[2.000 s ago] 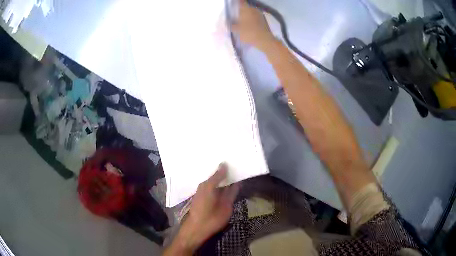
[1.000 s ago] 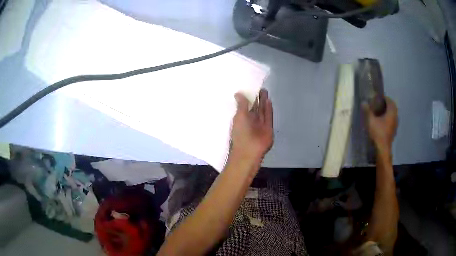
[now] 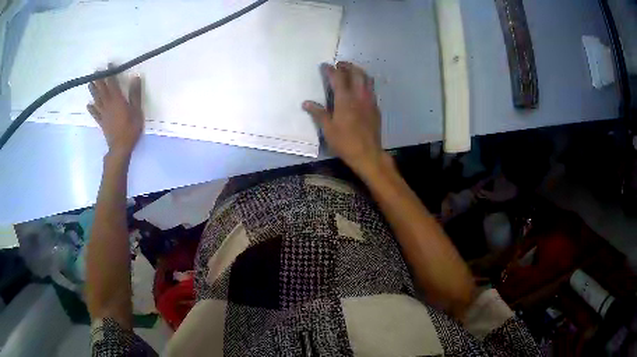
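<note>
The white fabric lay (image 3: 223, 77) lies flat on the table at the left and middle, with thin dark lines along its near edge and right end. My left hand (image 3: 117, 115) rests on the lay's left part near the front edge, fingers spread, with the fingertips at the grey cable. My right hand (image 3: 349, 108) is at the lay's right end, thumb towards the cloth and fingers pointing away. A dark strip shows beside its palm; I cannot tell what it is or whether the hand grips anything.
The power cable (image 3: 157, 51) crosses above the lay. A pale cutting weight (image 3: 455, 84) and a dark cutting weight (image 3: 518, 56) lie on the table (image 3: 408, 77) at the right. A small white piece (image 3: 598, 61) is farther right. Scraps and red items (image 3: 174, 289) are below the table edge.
My right hand has left the dark weight and moved to the lay's right end. My left hand has moved left along the lay. The lay sits straighter, and the cutting machine is out of view.
</note>
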